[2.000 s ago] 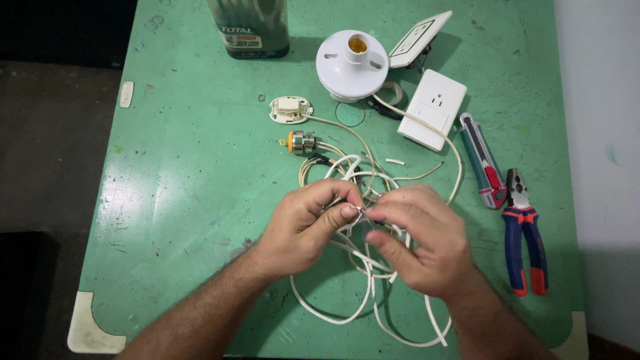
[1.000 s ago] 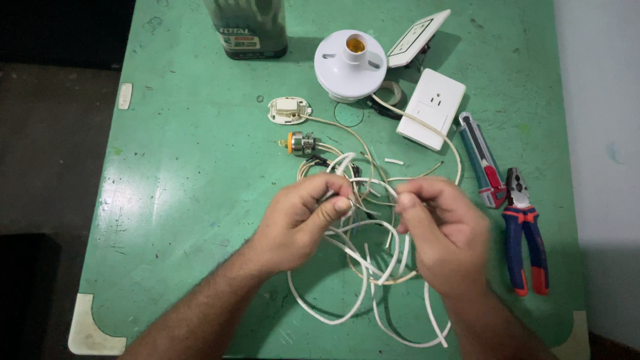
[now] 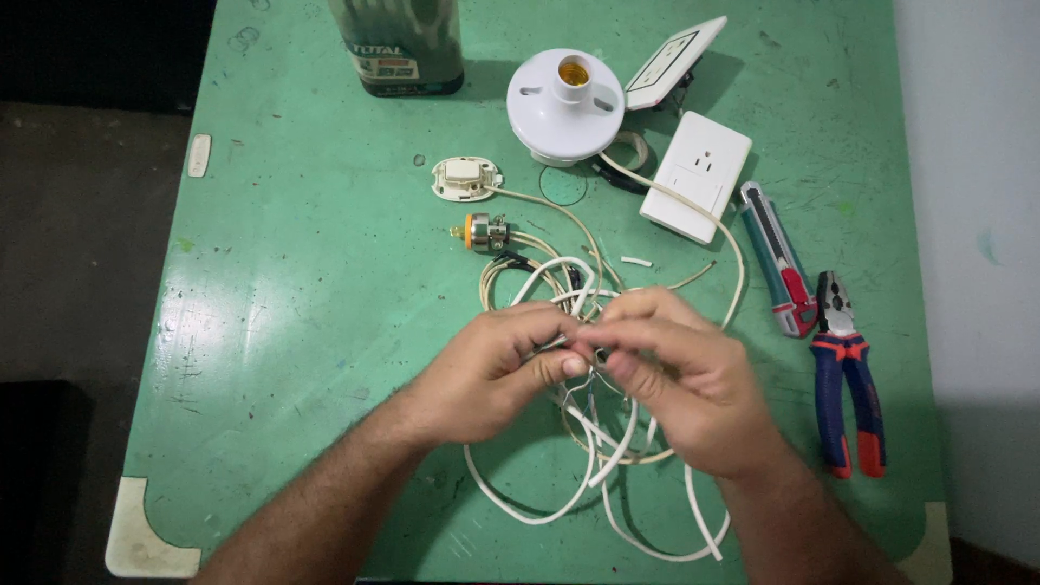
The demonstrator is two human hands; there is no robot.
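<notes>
My left hand (image 3: 520,366) pinches a thin wire between thumb and forefinger over a loose tangle of white cable (image 3: 528,516). Close against it, my right hand (image 3: 682,374) has its fingertips at the same spot; they are slightly blurred, and whether they grip the wire is unclear. Thin bare strands (image 3: 591,390) hang below the fingertips. Beyond the hands lie a plug with an orange ring (image 3: 486,232) and a cream switch (image 3: 463,177), both with cream wires. A white lamp holder (image 3: 561,114) stands farther back, its cord running down the right side of the tangle.
A white outlet plate (image 3: 699,175) and a tilted second plate (image 3: 676,61) are at the back right, near a roll of black tape (image 3: 626,166). A utility knife (image 3: 776,256) and combination pliers (image 3: 845,374) lie right. A Total container (image 3: 398,49) stands at the back on the green table (image 3: 284,284).
One second ago my hands were apart; now their fingertips are together again over the cables. The tools and fittings have stayed where they were.
</notes>
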